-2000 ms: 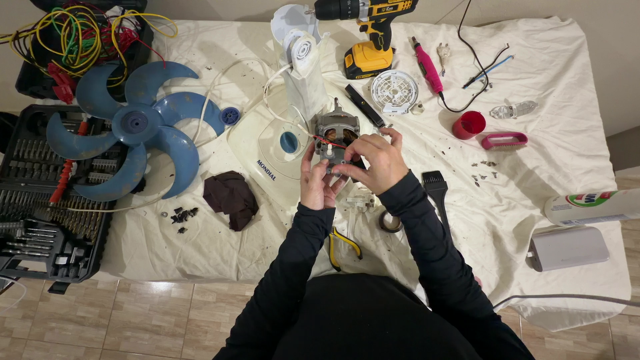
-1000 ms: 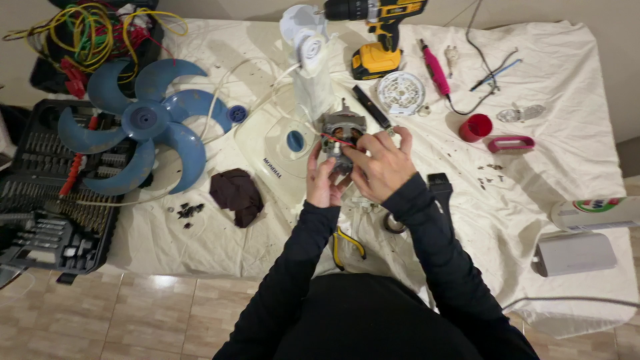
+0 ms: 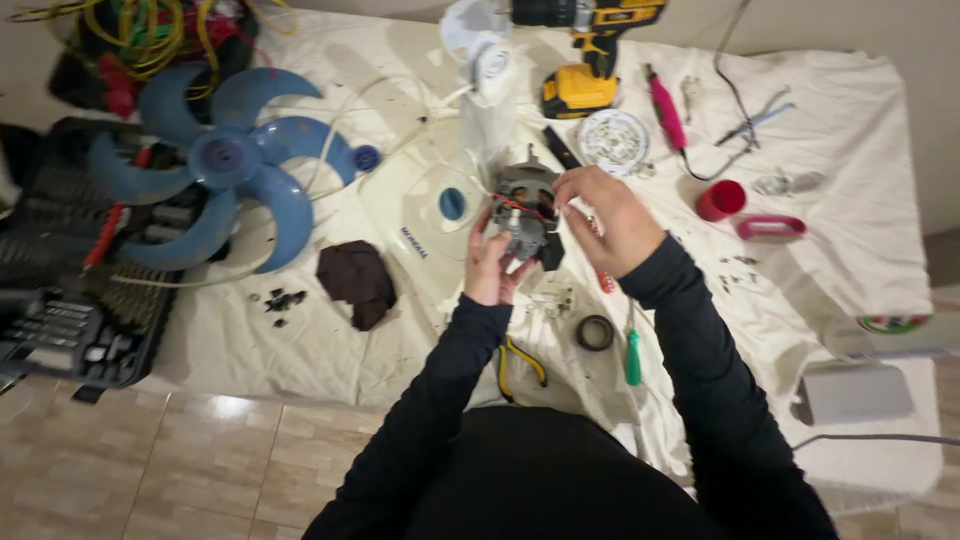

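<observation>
My left hand [image 3: 493,262] holds a grey electric fan motor [image 3: 525,199] from below, its copper windings and a red wire facing up. At the motor's right side is my right hand [image 3: 604,217], thumb and forefinger close together by the housing; whether they pinch something small cannot be told. Under the motor and to its left lies the off-white fan base [image 3: 405,195] with a blue knob [image 3: 452,203]. The blue fan blade [image 3: 225,157] rests further left. Near my wrists are yellow-handled pliers [image 3: 523,367], a roll of black tape [image 3: 595,332] and a green-handled screwdriver [image 3: 634,358].
An open bit case [image 3: 142,330] stands at the left, below tangled wires [image 3: 150,37]. A cordless drill [image 3: 592,52], a pink rotary tool [image 3: 664,109], a red cup [image 3: 721,200] and a grey box [image 3: 855,394] surround the work. A dark cloth [image 3: 356,283] and small black pieces [image 3: 285,300] lie on the sheet.
My right hand has moved from over the motor's front to its right side. The left hand keeps hold of the motor. The green-handled screwdriver now shows below the right hand.
</observation>
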